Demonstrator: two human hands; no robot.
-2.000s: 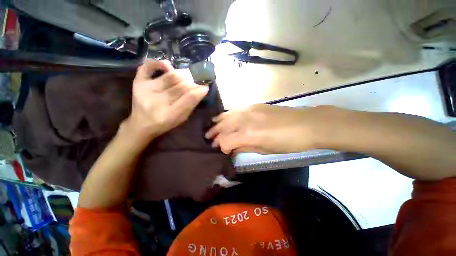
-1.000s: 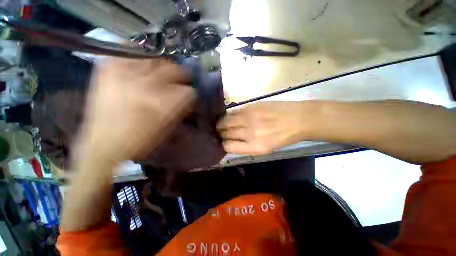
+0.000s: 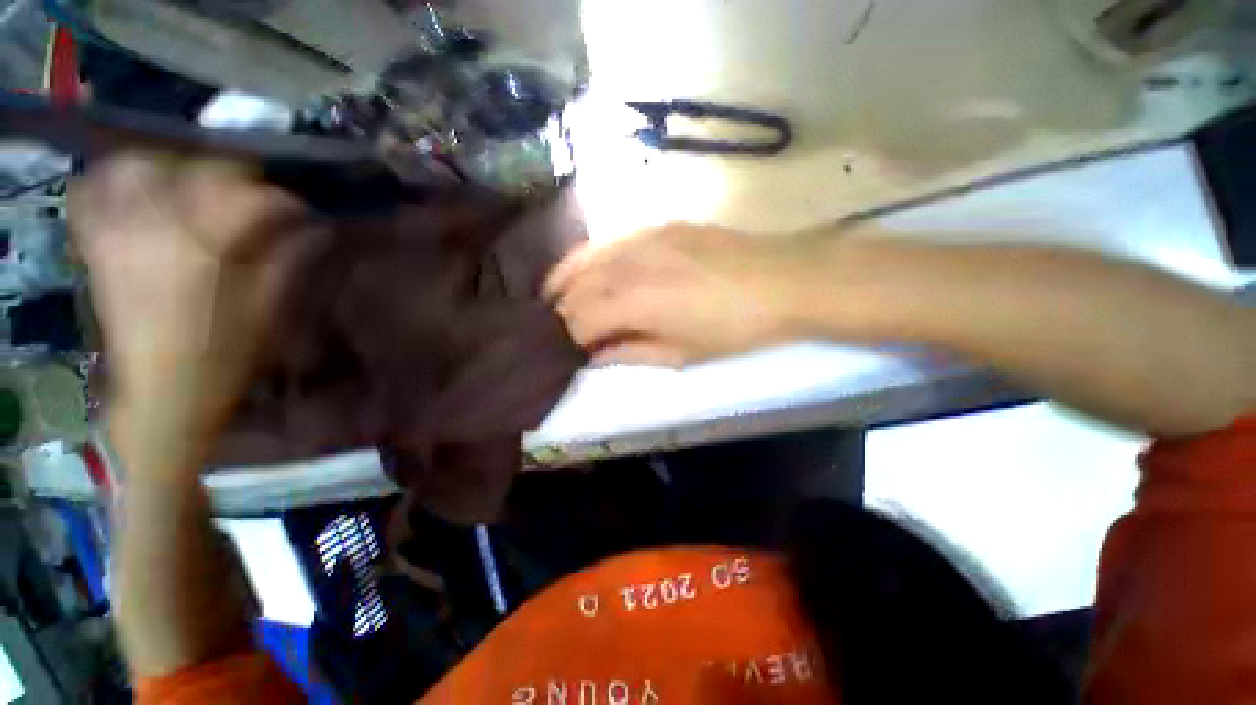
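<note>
The dark brown garment fabric (image 3: 427,317) lies bunched on the table left of the needle area, and part hangs over the front edge. The needle area (image 3: 503,117) is blurred, its small metal parts just beyond the cloth. My left hand (image 3: 193,262) is blurred, at the far left of the cloth; whether its fingers grip it cannot be told. My right hand (image 3: 654,296) has its fingertips at the cloth's right edge, pinching it near the presser foot.
Black thread snips (image 3: 716,128) lie on the beige machine bed (image 3: 937,83) right of the needle. A dark lever (image 3: 179,138) crosses the upper left. A black object (image 3: 1229,186) is at the table's right end. The table's front edge runs below my right hand.
My left hand has moved from beside the presser foot far to the left. The cloth has shifted and bunched up. My right hand stays at its right edge, slightly further up and left.
</note>
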